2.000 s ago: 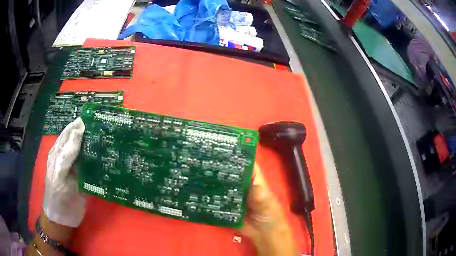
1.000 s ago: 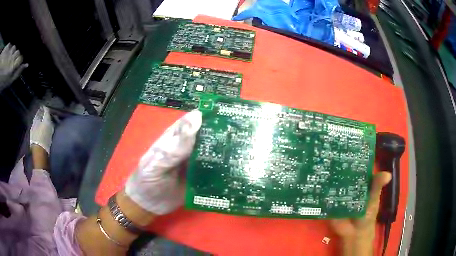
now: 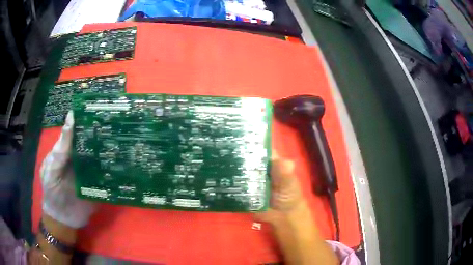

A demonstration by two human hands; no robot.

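Observation:
A green circuit board (image 3: pixel 171 152) is held up over the orange-red mat (image 3: pixel 223 62), its solder side facing me, with a bright glare on its right end. My left hand (image 3: pixel 62 181), in a white glove, grips the board's left edge. My bare right hand (image 3: pixel 288 194) grips its right edge; the fingers behind the board are hidden. Two more boards lie at the mat's left side: one farther back (image 3: pixel 98 47), and a nearer one (image 3: pixel 85 89) partly covered by the held board.
A black barcode scanner (image 3: pixel 314 137) lies right of the board, its cable running toward me. A small pale scrap (image 3: pixel 256 226) lies near the front. Blue plastic (image 3: pixel 171 9) and white tubes (image 3: pixel 249 11) are at the back. A conveyor belt (image 3: pixel 384 140) runs along the right.
My view has swung back to the right, so the other person's hands at the left are out of view. The glare has moved to the board's right end. Both hands keep their grip.

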